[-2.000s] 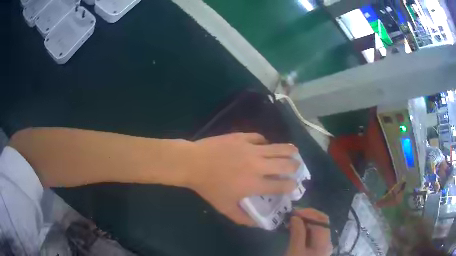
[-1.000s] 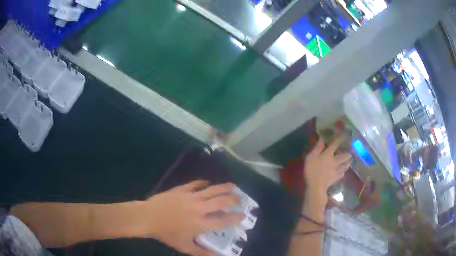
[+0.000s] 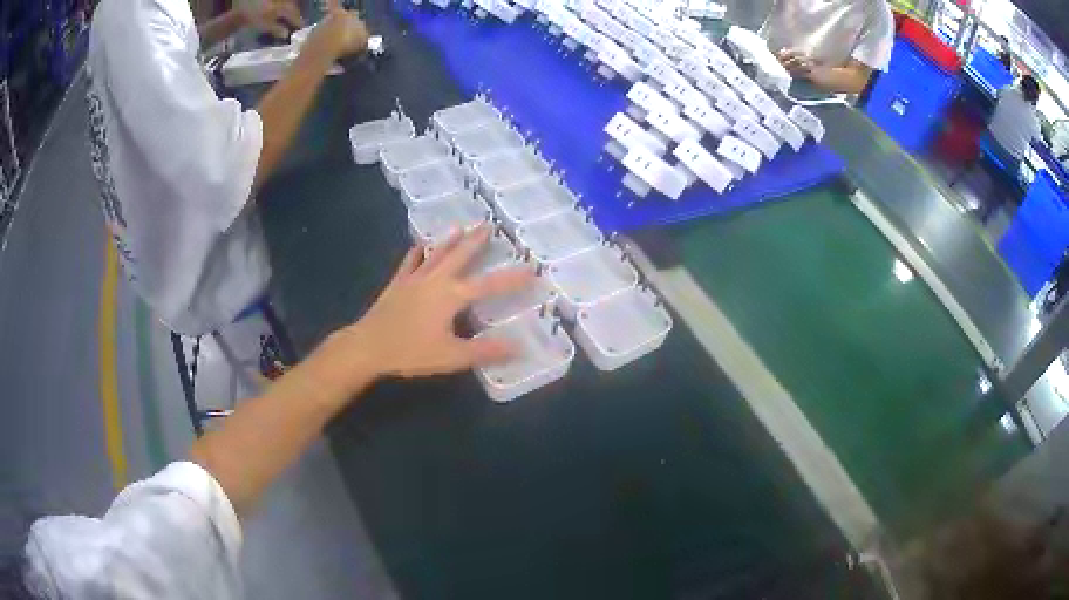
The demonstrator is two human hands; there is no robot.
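Two rows of white socket adapters lie backs up on the dark green mat, with metal pins showing along their edges. My left hand is over the near end of the left row, fingers spread. Its thumb and fingers overlap the nearest adapters of that row; whether they touch is unclear. Nothing is seen held in it. My right hand is not in view; a brown blur lies at the lower right corner.
More white adapters stand in ranks on blue sheeting. A person in a white shirt works at the left bench edge. Another person sits at the far side. A pale strip borders a green surface.
The view has swung left to the adapter rows. My left hand has left the two adapters it covered and is now over the row. My right hand, earlier at the tester, is out of view.
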